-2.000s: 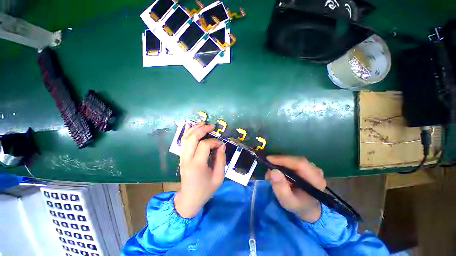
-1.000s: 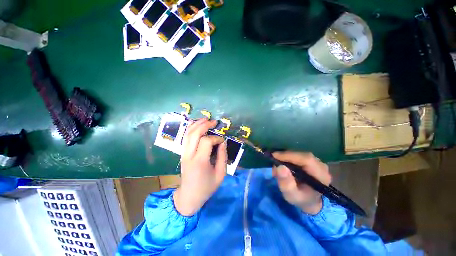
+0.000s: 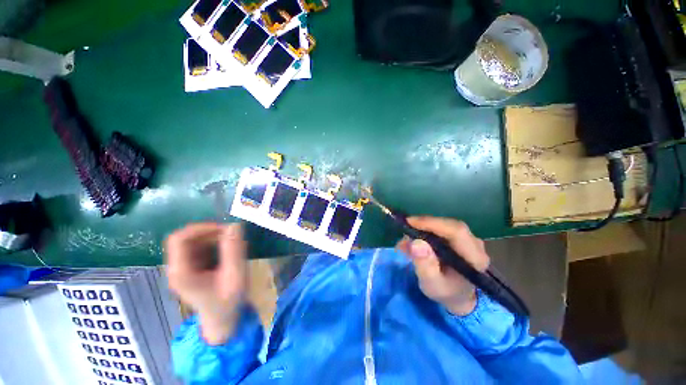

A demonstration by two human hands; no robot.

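A white carrier strip (image 3: 289,227) with several dark LCD modules (image 3: 312,211) lies on the green bench. Yellow flex tails (image 3: 305,173) stick out from its far edge. My right hand (image 3: 445,263) holds the black soldering iron (image 3: 468,272). The iron's thin metal tip points at the rightmost flex tail, with a faint haze nearby; contact cannot be told. My left hand (image 3: 207,271) is blurred, off the strip to its lower left at the bench's front edge. Its fingers are curled, and whether it holds anything small cannot be told.
More LCD strips (image 3: 263,88) are piled at the back. Black and dark-red ridged stacks (image 3: 86,150) and a metal arm (image 3: 34,59) are at left. A fan housing (image 3: 406,30), tape roll (image 3: 502,62) and tan board (image 3: 541,203) are at right. White foam trays (image 3: 143,301) stand lower left.
My left hand has moved off the strip to the lower left, uncovering the middle modules. My right hand with the iron has shifted slightly left, and its tip is near the rightmost tail.
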